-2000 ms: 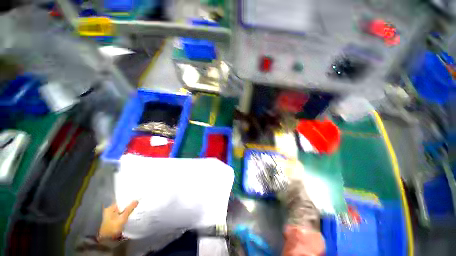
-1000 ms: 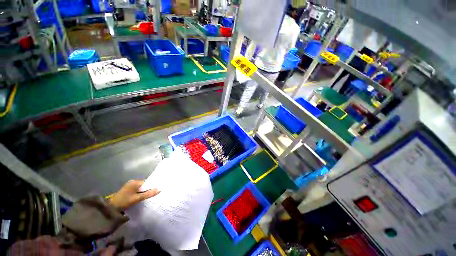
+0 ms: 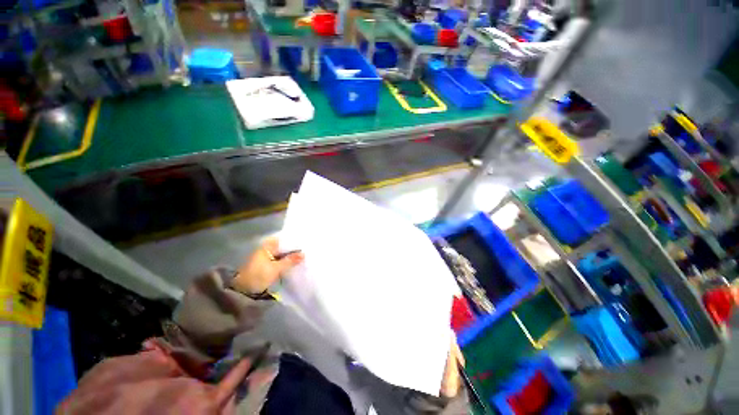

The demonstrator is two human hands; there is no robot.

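White paper sheets (image 3: 365, 275) are held up in front of me, with no writing visible on the side that shows. My left hand (image 3: 267, 266) grips their left edge, thumb on top. My right hand (image 3: 452, 369) is at their lower right edge, mostly hidden behind the paper, with its fingers at the edge. A thin dark, pen-like thing (image 3: 470, 387) shows beside the right hand. It is blurred.
A blue parts bin (image 3: 506, 284) with black, silvery and red pieces stands behind the paper's right side. A small blue bin with red pieces (image 3: 531, 395) is nearer. Yellow signs (image 3: 549, 139) hang on frames. A green bench (image 3: 178, 121) runs across the back.
The view has swung left, so the bins now show further right. The sheets have been raised and spread broader. My right hand has come to their lower right edge.
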